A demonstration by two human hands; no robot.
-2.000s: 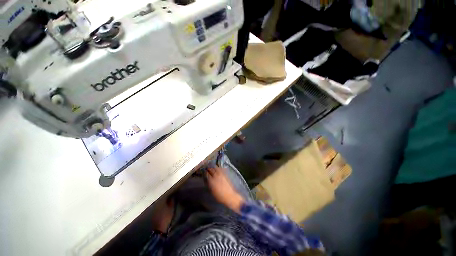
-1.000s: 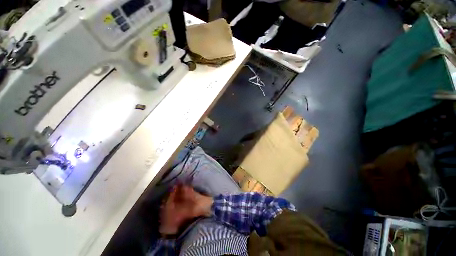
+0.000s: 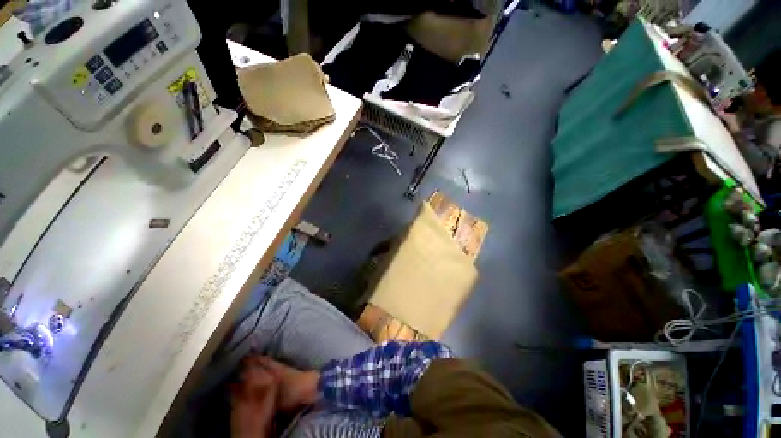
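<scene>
My right hand (image 3: 293, 384), in a blue plaid sleeve, and my left hand (image 3: 252, 409) are close together over my lap, below the table's front edge. Both are blurred and seem to touch; no cloth or tool shows in them, and their fingers cannot be made out. The white sewing machine (image 3: 77, 111) stands at the left, with its lit needle area (image 3: 34, 338) near the left rim. A stack of khaki cut pieces (image 3: 287, 92) lies on the table's right end. Khaki cloth (image 3: 424, 272) lies over a wooden stool or crate beside my leg.
The white table (image 3: 248, 205) has a printed scale along its front edge. A white crate (image 3: 409, 115) with dark cloth stands beyond it. A green-covered stand (image 3: 612, 128) is at the upper right. A white basket (image 3: 606, 393) and loose cord (image 3: 692, 318) are at the lower right.
The view has swung right, so the machine sits further left and more floor shows. My hands, apart two seconds ago, are now together over my lap.
</scene>
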